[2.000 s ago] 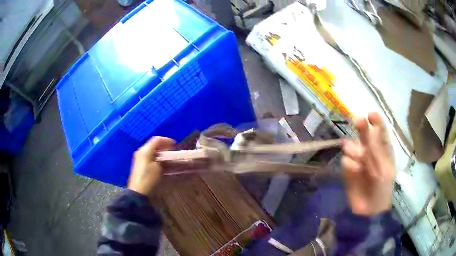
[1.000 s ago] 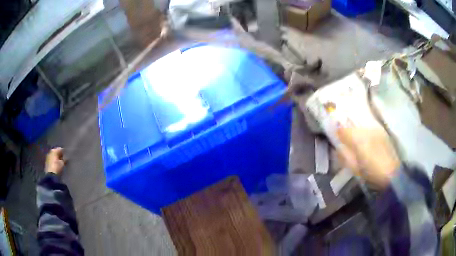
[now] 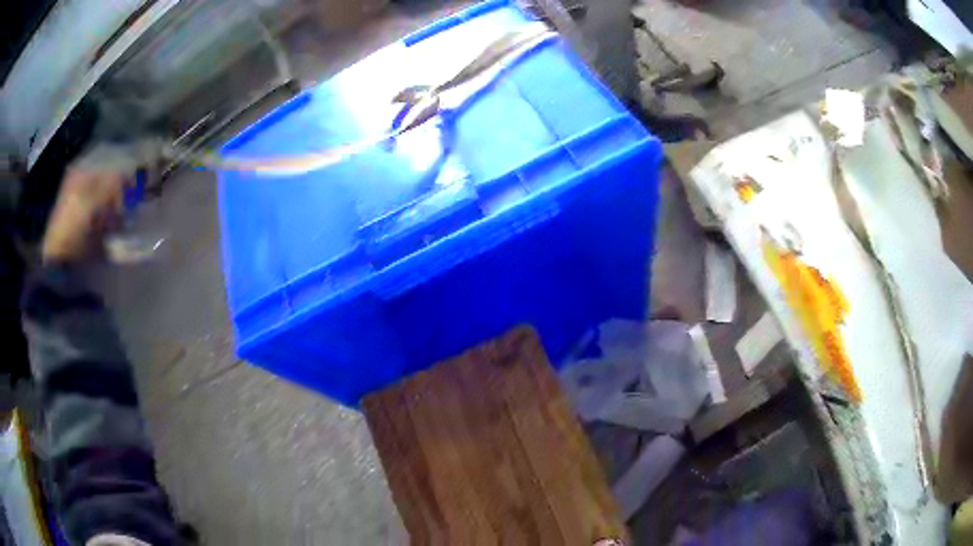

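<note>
My left hand (image 3: 83, 213) is at the left side, left of the blue crate, and blurred. Small blue and whitish shapes show at its fingers, too smeared to name or to tell if they are held. A long pale strip (image 3: 293, 163) lies across the lid of the blue crate (image 3: 512, 261), with a knotted or bunched part near the lid's middle. Its left end runs past the lid towards my left hand; whether they touch is unclear. My right hand is not in view.
A brown wooden board (image 3: 485, 443) stands in front of the crate. Clear plastic (image 3: 645, 373) and pale scraps lie right of it. The white machine table (image 3: 790, 229) with an orange print and brown pieces is at the right.
The brown bundle no longer shows. The strip swung through the air and now lies on the crate lid. My left hand moved far left, then up; my right hand left the picture. The view shifted.
</note>
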